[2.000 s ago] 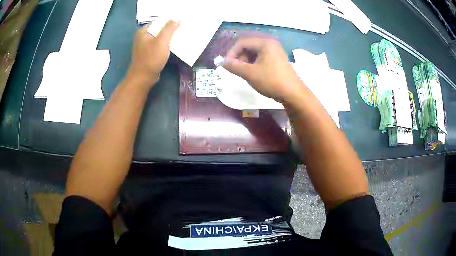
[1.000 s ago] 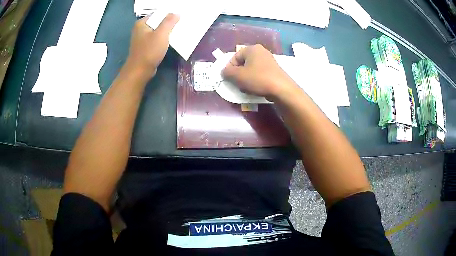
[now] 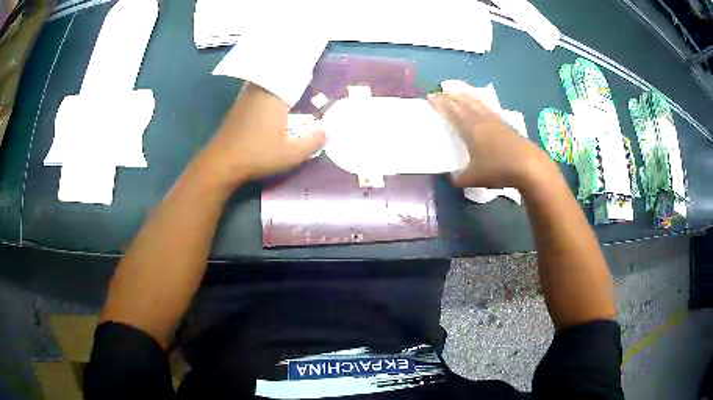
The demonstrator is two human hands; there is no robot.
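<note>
A white card blank (image 3: 391, 134) lies across the maroon board (image 3: 352, 219), rounded end to the left, between two small tan-yellow blocks. My right hand (image 3: 489, 144) grips the blank, fingers at its far edge and thumb at its near edge. My left hand (image 3: 262, 141) is at the board's left side, its thumb by the rounded end and over the paper label. Its fingertips are hidden or blurred near a slanting white strip (image 3: 285, 58). A small white diamond piece (image 3: 319, 100) sits on the board above the left thumb.
White strips (image 3: 352, 23) are stacked at the back. Another white blank (image 3: 98, 129) lies at left. Part of a white cross-shaped piece (image 3: 492, 191) shows behind my right hand. Green printed card stacks (image 3: 598, 141) stand at right. The table's front edge runs below the board.
My left hand has let go of the strip and moved down and right to the board. My right hand has moved right from the rounded end onto the blank, uncovering that end.
</note>
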